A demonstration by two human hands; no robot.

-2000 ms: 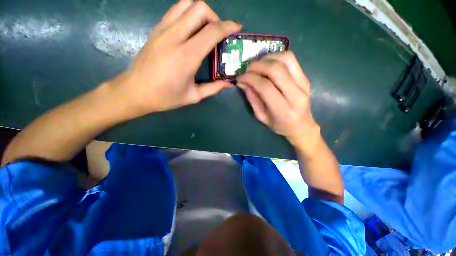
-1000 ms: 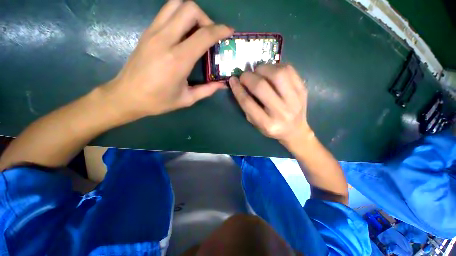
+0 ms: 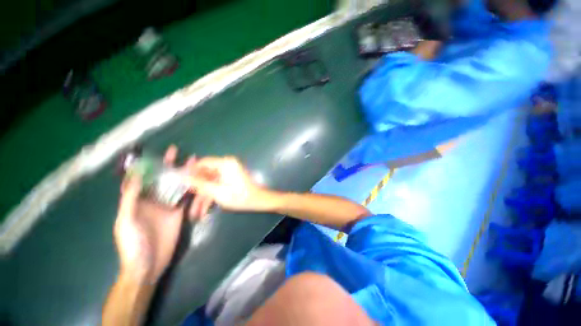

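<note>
The open phone body, blurred, shows green and silver-white parts and a dark reddish end. My left hand holds it from below, over the dark green bench. My right hand is at its right end with the fingers bent against it; blur hides exactly what the fingertips touch. A black middle frame lies on the bench near the pale edge strip.
The green conveyor belt carries two blurred phones, one left and one right, beyond the pale edge strip. A person in a blue smock sits at right beside dark pieces.
The view has swung to the right, bringing the belt, the neighbouring person and the floor into view. The phone body appears lifted and tilted, with my left hand now beneath it.
</note>
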